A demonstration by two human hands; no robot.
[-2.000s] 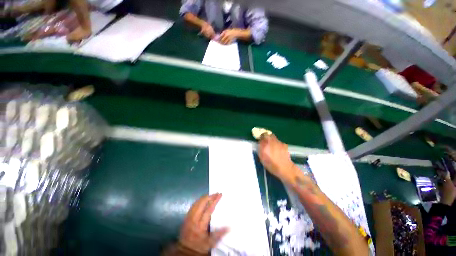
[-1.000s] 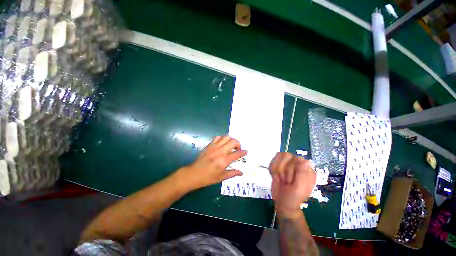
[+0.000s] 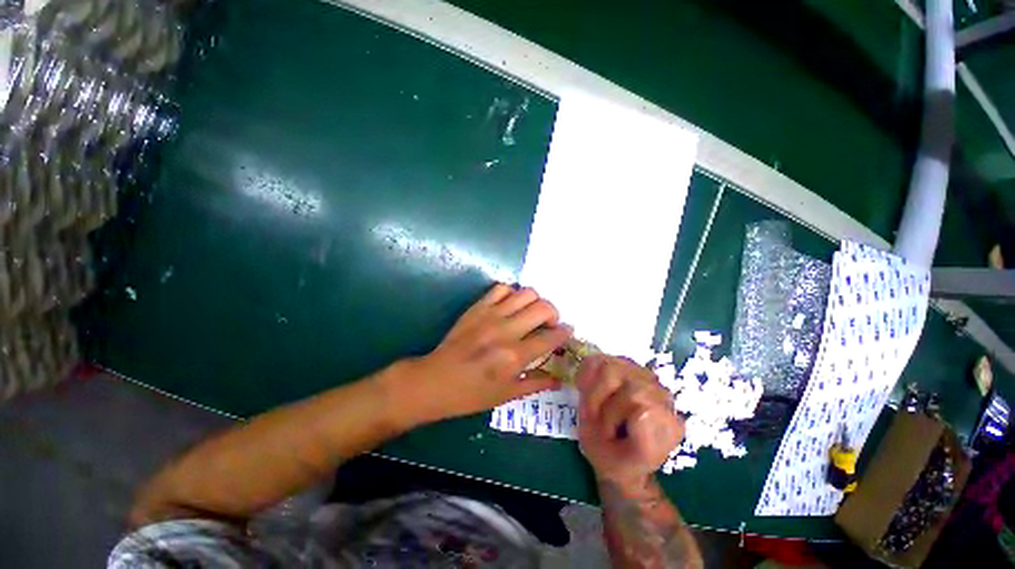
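A small cream housing [image 3: 564, 361] shows between my hands, mostly hidden by the fingers, over the near end of a long white sheet [image 3: 610, 222] with blue print at its near edge. My left hand [image 3: 501, 345] holds the housing from the left, thumb and fingers around it. My right hand [image 3: 626, 411] is curled, with its fingertips touching or just over the housing's right side. A thin tool in my right hand cannot be made out.
White bits [image 3: 707, 402] lie right of my right hand, with bubble wrap [image 3: 768, 306], a blue-printed sheet [image 3: 863, 356], a yellow-black cutter [image 3: 843, 467] and a parts box [image 3: 896, 472] farther right. Blister trays [image 3: 56, 211] stand at left. A pale rail [image 3: 490, 39] borders the conveyor.
My right hand has come back from the conveyor, and both hands have closed together around a housing. The view has tilted down onto the bench.
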